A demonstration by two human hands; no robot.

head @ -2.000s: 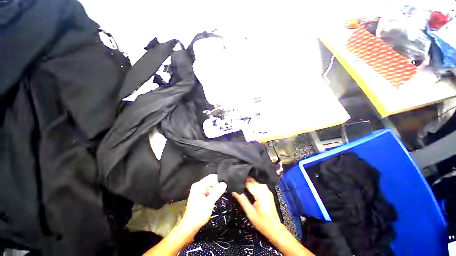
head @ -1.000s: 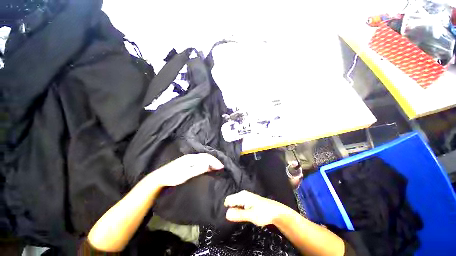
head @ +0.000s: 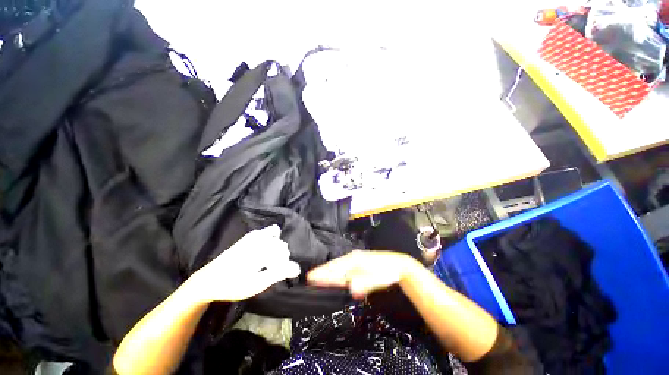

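A black garment (head: pixel 271 176) lies bunched from the white table over its front edge onto my lap, with a strap-like strip at its upper left. My left hand (head: pixel 253 265) is on the near part of the garment, its fingers curled on the cloth. My right hand (head: pixel 359 272) lies flat beside it, fingers pointing left over the cloth, thumb below. The two hands are close together. Folds of the cloth and glare hide what the fingertips touch. The table top (head: pixel 433 110) is overexposed, with small dark specks near the garment.
A large black garment pile (head: pixel 117 168) fills the left side. A blue bin (head: pixel 623 256) with black cloth inside stands at lower right. A yellow-edged side table (head: pixel 587 135) at upper right holds a red patterned item (head: pixel 593 67) and plastic bags (head: pixel 627 36).
My hands have moved from the gathered cloth edge near my lap, first apart, then back close together. The near part of the garment is rearranged and has shifted left. The view has also shifted.
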